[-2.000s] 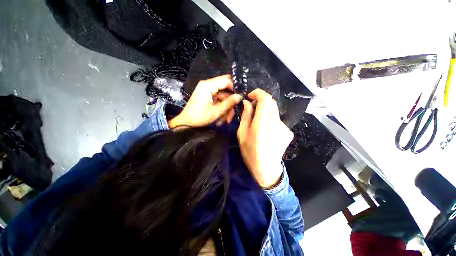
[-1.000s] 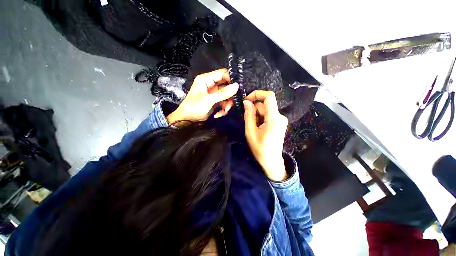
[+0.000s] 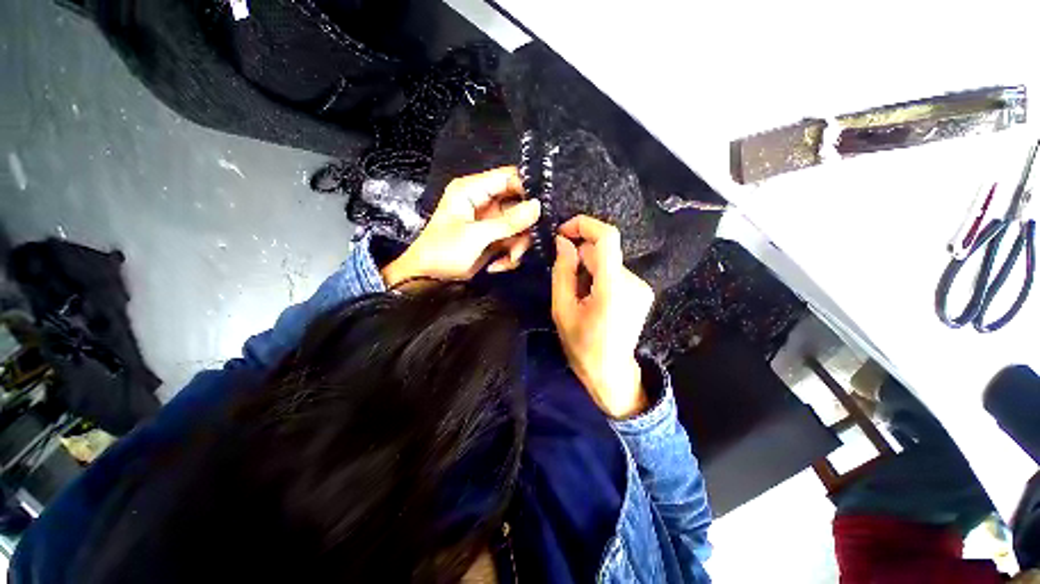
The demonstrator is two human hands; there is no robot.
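Observation:
A dark speckled garment section (image 3: 599, 183) lies over the lap below the table edge. A light-and-dark trim (image 3: 547, 180) runs along it in two rows. My left hand (image 3: 473, 228) grips the garment at the trim, with thumb and fingers pinched on its left side. My right hand (image 3: 599, 297) is just right of the trim's lower end, with thumb and forefinger pinched together. Whether a needle or thread is between these fingertips is too small to tell. The wearer's dark hair hides the area below the hands.
The white table (image 3: 684, 69) holds a long brown-ended flat tool (image 3: 878, 131), scissors (image 3: 986, 274), a small red tool (image 3: 975, 217) and a black cylinder (image 3: 1015, 399). Dark cloth (image 3: 251, 80) and tangled black strands (image 3: 422, 126) lie upper left. A dark stool-like surface (image 3: 753, 422) is lower right.
Over two seconds, my right hand has moved from touching near my left fingertips to slightly apart and lower. More of the trim shows. Since one second ago the hands have hardly moved.

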